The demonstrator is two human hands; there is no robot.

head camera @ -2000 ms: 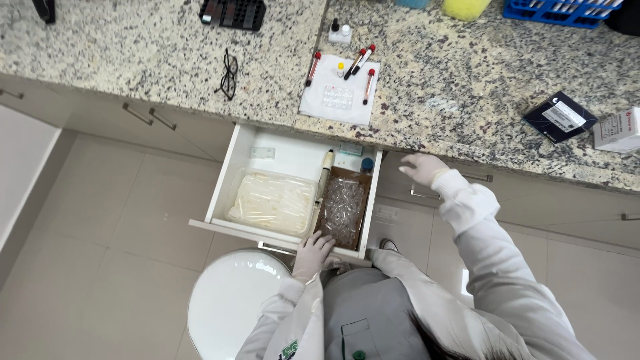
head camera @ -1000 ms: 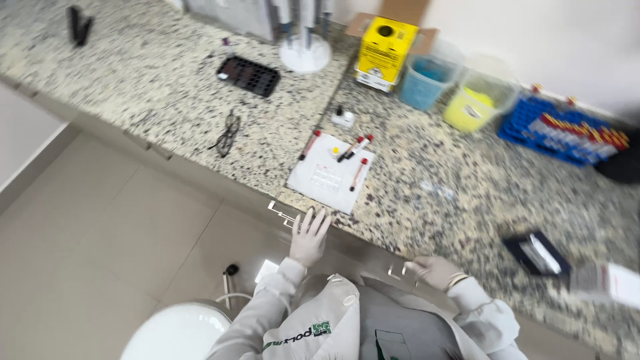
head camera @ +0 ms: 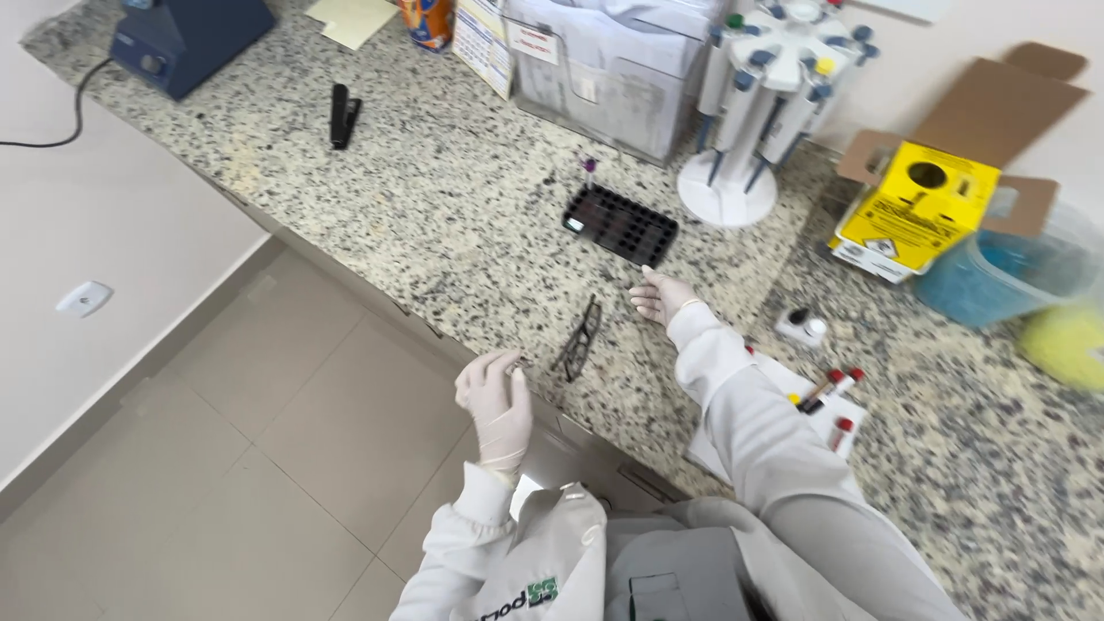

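My left hand (head camera: pixel 494 401), in a pale glove, hangs just off the front edge of the granite counter with its fingers apart and nothing in them. My right hand (head camera: pixel 662 297), gloved too, is over the counter, close to the near corner of a black tube rack (head camera: pixel 621 224), and holds nothing. Between my hands lie folded eyeglasses (head camera: pixel 581 341). A tube with a purple cap (head camera: pixel 589 168) is at the back of the rack. Under my right forearm a white sheet (head camera: pixel 780 371) is partly hidden, with several red-capped tubes (head camera: pixel 841 434) on it.
Small bottles (head camera: pixel 802 328) stand beyond the sheet. A pipette stand (head camera: pixel 729 190), a yellow sharps box (head camera: pixel 918 207) and a blue-tinted container (head camera: pixel 979 276) are at the back right. Behind the rack is a document holder (head camera: pixel 604 86); a black stapler (head camera: pixel 344 118) and blue lab device (head camera: pixel 185 43) lie left.
The drawer, open two seconds ago, was shut by one second ago. My right hand has left the counter's front and reached over the counter to the rack. The view has swung left.
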